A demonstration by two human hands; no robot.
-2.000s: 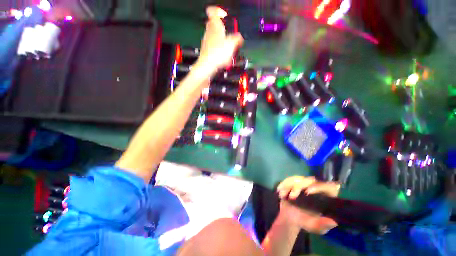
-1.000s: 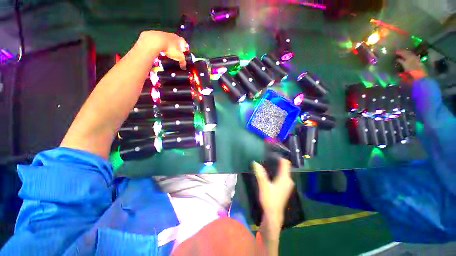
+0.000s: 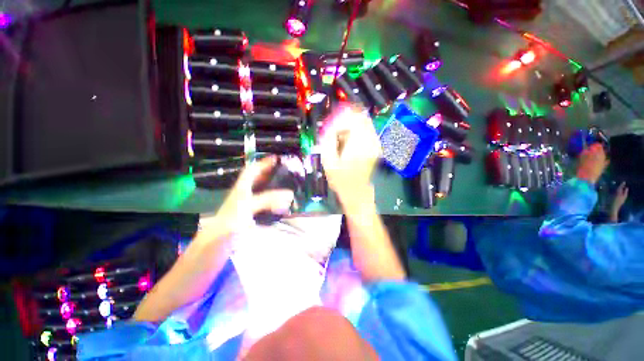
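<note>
My left hand (image 3: 255, 192) is at the bench's near edge, its fingers around a black cylindrical light-up unit (image 3: 282, 185). My right hand (image 3: 351, 151) is raised just left of the blue screw tray (image 3: 408, 141), overexposed and blurred. A dark spot shows between its fingers, but I cannot tell what it holds. The tray holds a grey speckled heap of screws. Rows of black units (image 3: 217, 114) with white dots and red, pink and white glow lie beyond my left hand.
A large dark tray (image 3: 78, 92) lies at bench left. Glowing units (image 3: 106, 290) fill a lower side tray. Loose units (image 3: 425, 185) surround the screw tray. Another block of units (image 3: 526, 166) lies at the right, near a co-worker's blue sleeve (image 3: 570, 201). A grey vented box (image 3: 544, 345) is bottom right.
My left hand has come back from the far rows to the near edge with a unit. My right hand has moved up and left from the near edge; the black tool seen there is no longer clear.
</note>
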